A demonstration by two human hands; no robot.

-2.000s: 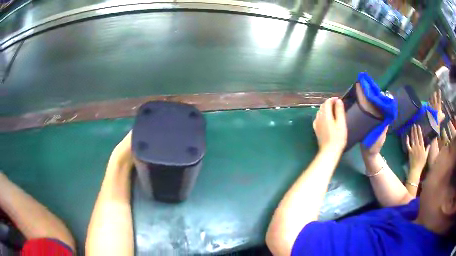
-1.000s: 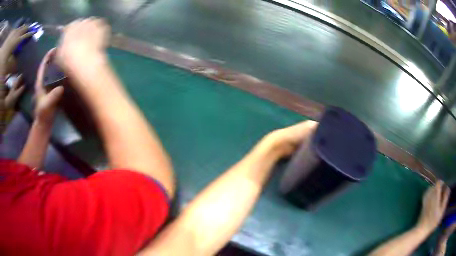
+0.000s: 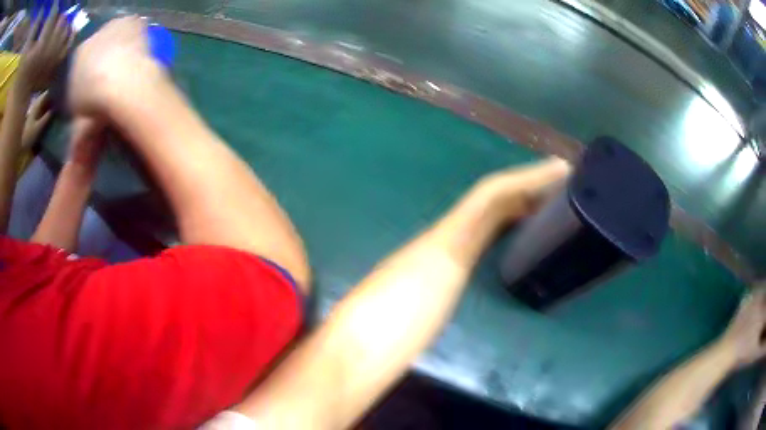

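Note:
A grey loudspeaker unit (image 3: 588, 227) stands on the green bench surface right of the middle, leaning in the fisheye view. Its dark end with dots near the corners faces up, and a black strip runs down the side toward me. My left hand (image 3: 533, 189) is bare and holds the unit at its far left side. The fingers are mostly hidden behind the unit, and my forearm crosses from the bottom. My right hand is not in view.
A neighbour in a red shirt (image 3: 160, 336) sits close on the left, blurred hands near a blue cloth (image 3: 161, 46). Another person's forearm (image 3: 684, 378) reaches in at lower right. A brown strip (image 3: 470, 105) separates the bench from the dark green conveyor (image 3: 521, 63).
The view has swung left, so the unit shows farther right and the red-shirted neighbour fills the left. My left hand stays on the unit. The neighbour's blue cloth has come into view.

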